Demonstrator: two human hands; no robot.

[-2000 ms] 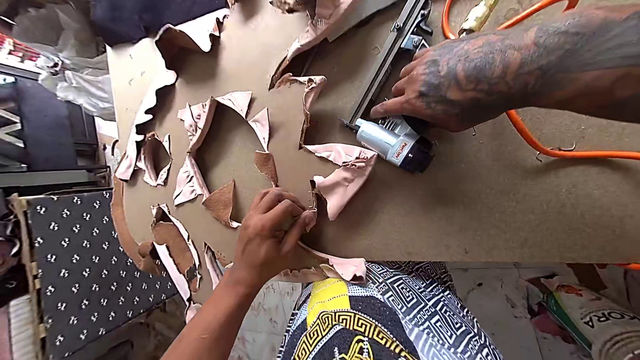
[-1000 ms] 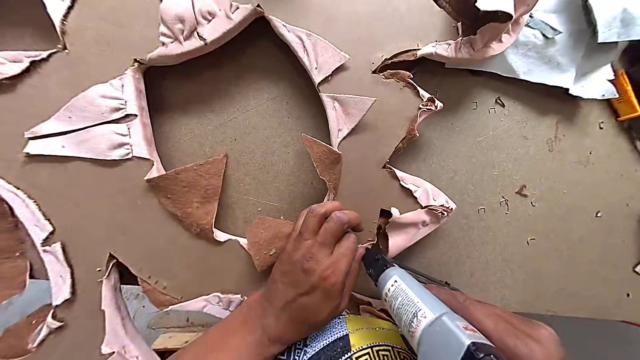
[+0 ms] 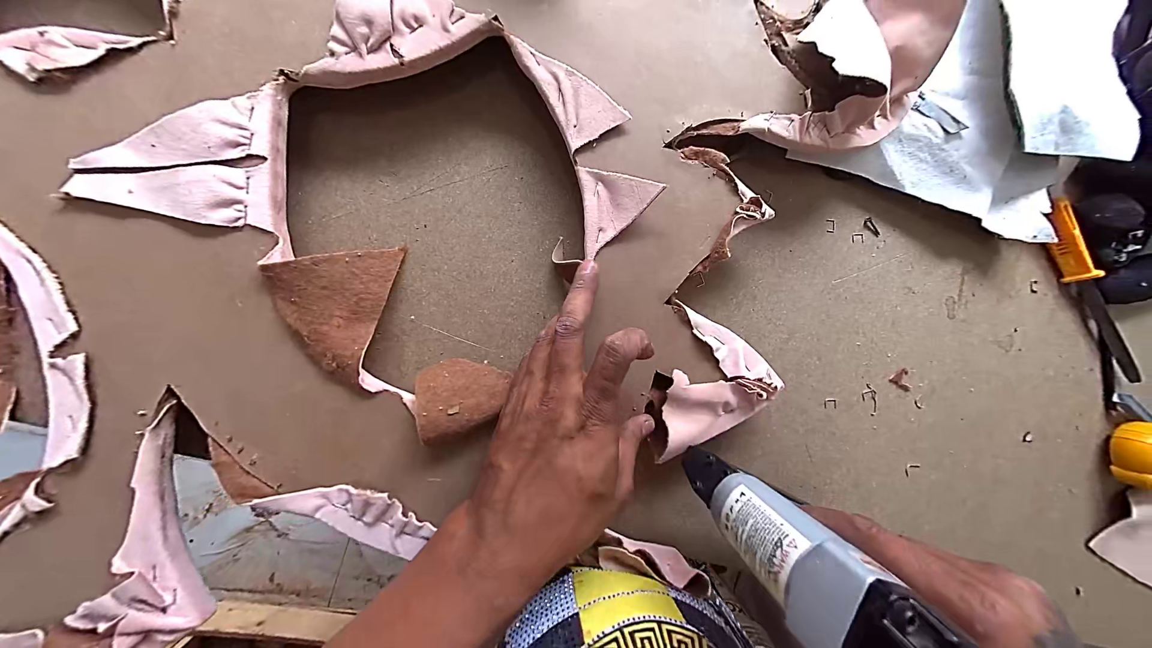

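Observation:
My left hand [image 3: 567,405] presses flat on the brown board [image 3: 972,342], fingers apart, its index fingertip on the edge of the pink fabric strip [image 3: 612,202] around a large opening. Folded brown-backed flaps [image 3: 463,396] lie beside that hand. At the lower right, my right hand [image 3: 936,558] is around a grey staple gun [image 3: 801,549]; the grip itself is hidden behind the tool. The gun's black nose is just below a pink fabric flap [image 3: 706,409] at another cut-out and appears separate from it.
Loose staples [image 3: 868,396] are scattered on the board at right. White and pink fabric [image 3: 945,162] lies at upper right, near an orange-handled cutter [image 3: 1071,238] and a yellow-handled tool [image 3: 1132,454]. More openings edged with pink fabric [image 3: 148,540] are at left.
The staple gun, lying on the board two seconds ago, is now in my right hand. Since one second ago its nose has moved right, away from my left hand, whose fingers have spread out.

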